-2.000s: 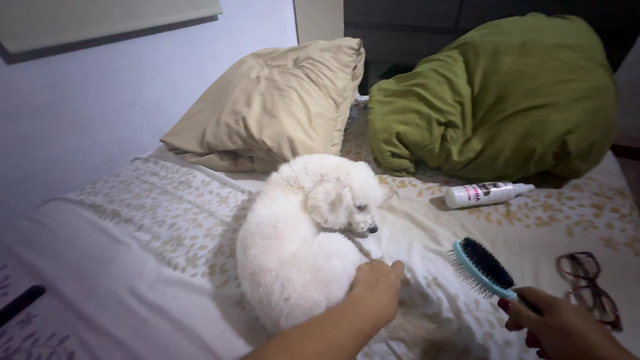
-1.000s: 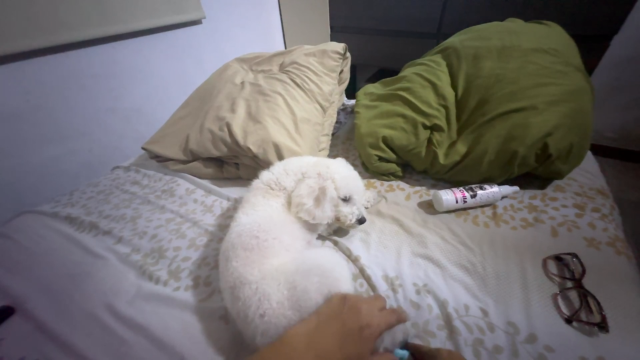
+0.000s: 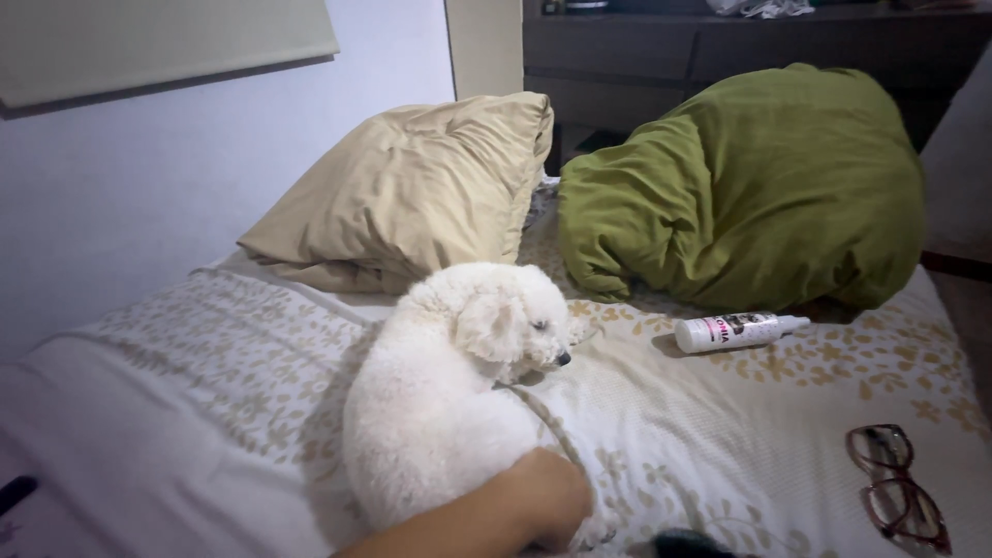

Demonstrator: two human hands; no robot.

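Observation:
A curly white dog [image 3: 434, 411] lies curled on the bed, its head turned right. My left hand [image 3: 546, 496] rests against its hindquarters near a hind paw, the back of the hand up and the fingers hidden beneath. A thin strap [image 3: 546, 415] runs from under the dog's chin down toward this hand. At the bottom edge, right of the paw, shows a blurred dark part of the hairbrush [image 3: 690, 544]. My right hand is out of view.
A white bottle [image 3: 728, 332] lies right of the dog's head, and eyeglasses [image 3: 899, 488] lie at the far right. Behind are a beige pillow [image 3: 418, 186] and a green bundled cover [image 3: 752, 186]. A dark chest of drawers [image 3: 620, 54] stands beyond.
Two seconds ago my right hand held the teal hairbrush up right of the dog; a second ago it was low beside my left hand. Now that hand has left the view. The dog remains curled.

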